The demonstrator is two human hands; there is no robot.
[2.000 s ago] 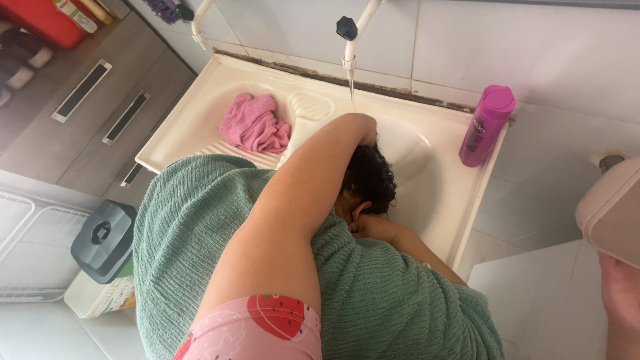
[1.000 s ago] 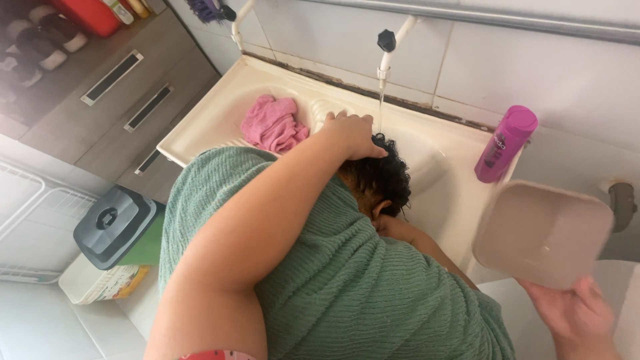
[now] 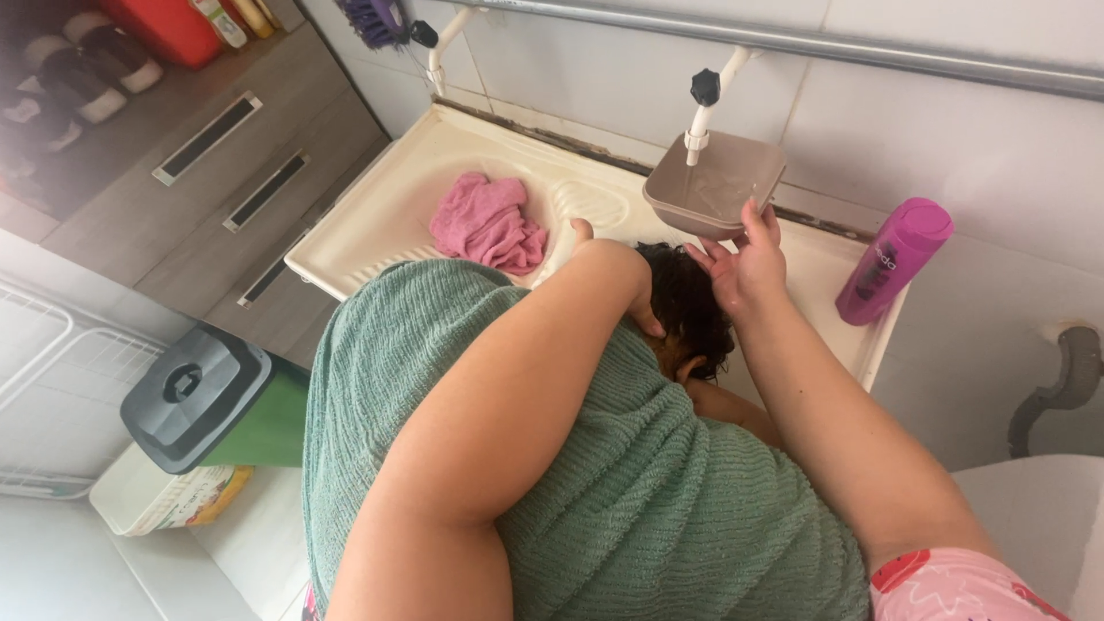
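Observation:
My right hand holds a square brown plastic container by its near side, under the mouth of a white tap with a black knob. Some water shows in the container. My left hand rests at the neck and the back of the head of a person bent over the cream laundry sink; its thumb points up and the other fingers are partly hidden. That person's dark wet hair hangs over the basin, and a green towel covers the back and shoulders.
A pink cloth lies in the left part of the sink. A magenta bottle stands on the right rim. A second tap and a metal rail are on the wall. Left are drawers and a lidded green bin.
My right hand has brought the brown container from the right side of the sink to beneath the tap. My left hand has moved from the top of the hair toward the neck.

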